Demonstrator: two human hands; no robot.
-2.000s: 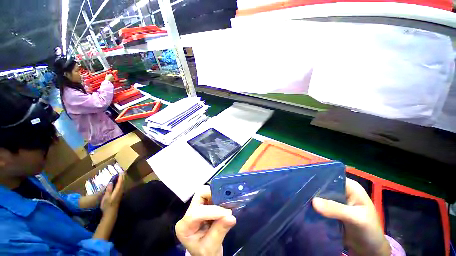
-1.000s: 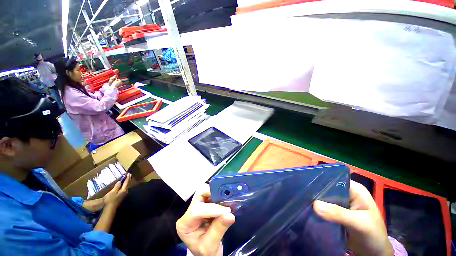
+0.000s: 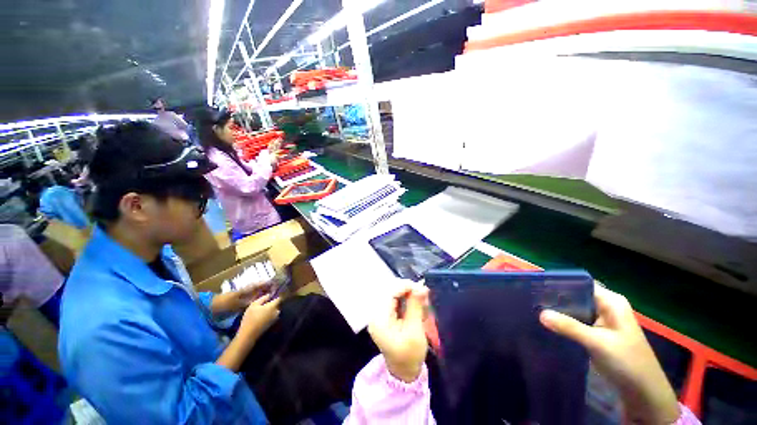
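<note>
A dark tablet [image 3: 510, 349] with a thin blue edge is held up in front of me, its lower part cut off by the picture's bottom. Its near face looks plain and dark, with no camera bump visible. My right hand [image 3: 622, 353] grips its right side, thumb on the near face. My left hand [image 3: 402, 328] is at its upper left edge, thumb and fingers drawn together; whether they grip the edge or some film is unclear. Another tablet [image 3: 410, 251] lies on a white sheet [image 3: 344, 278] on the bench.
A red foam tray [image 3: 695, 373] with dark recesses is partly hidden behind my right hand. White stacked trays or sheets [image 3: 357, 206] lie further left. Large white paper [image 3: 498, 120] hangs from the shelf. A person in blue [image 3: 137, 324] sits close at left beside an open cardboard box [image 3: 290, 241].
The view has swung left. The glossy blue back with its camera bump has given way to a plain dark face. My left hand has moved up along the left edge.
</note>
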